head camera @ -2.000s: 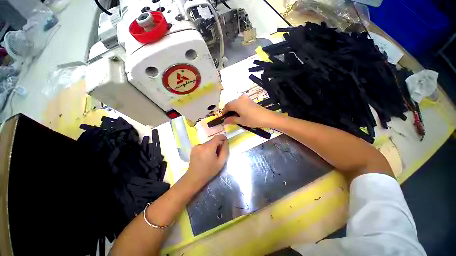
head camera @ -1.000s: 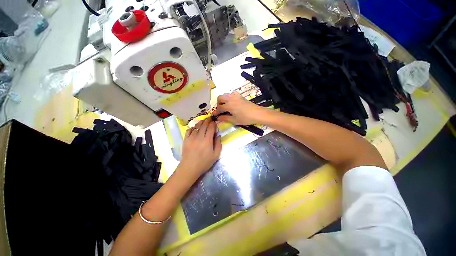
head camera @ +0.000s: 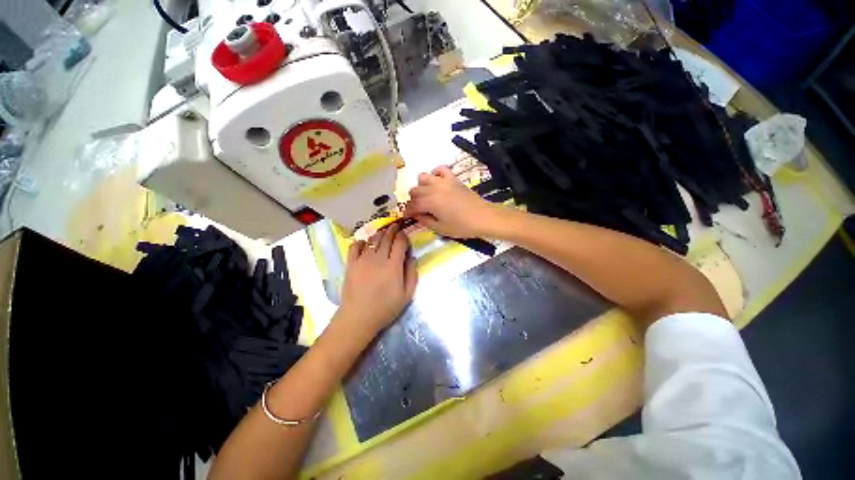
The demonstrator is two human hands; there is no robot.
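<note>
The white sewing machine head [head camera: 291,141] stands over the work. My left hand [head camera: 380,272] lies palm down with its fingertips at the needle area, on a small black strip [head camera: 405,223]. My right hand [head camera: 445,203] holds the right part of this strip with its fingertips. The fingers and machine head mostly hide the strip and presser foot. Another black strip [head camera: 473,244] lies under my right wrist. The dark metal plate [head camera: 487,319] is in front of the needle.
A large heap of black strips [head camera: 600,141] lies right of the machine. A smaller heap [head camera: 225,309] lies left, at the carton [head camera: 13,281]. A crumpled white wad [head camera: 776,142] and a thin red tool [head camera: 771,217] are at the right table edge.
From two seconds ago, my left hand has moved forward from the plate's edge to the needle area, and the strip has come under the fingertips. In the last second the hands have barely moved.
</note>
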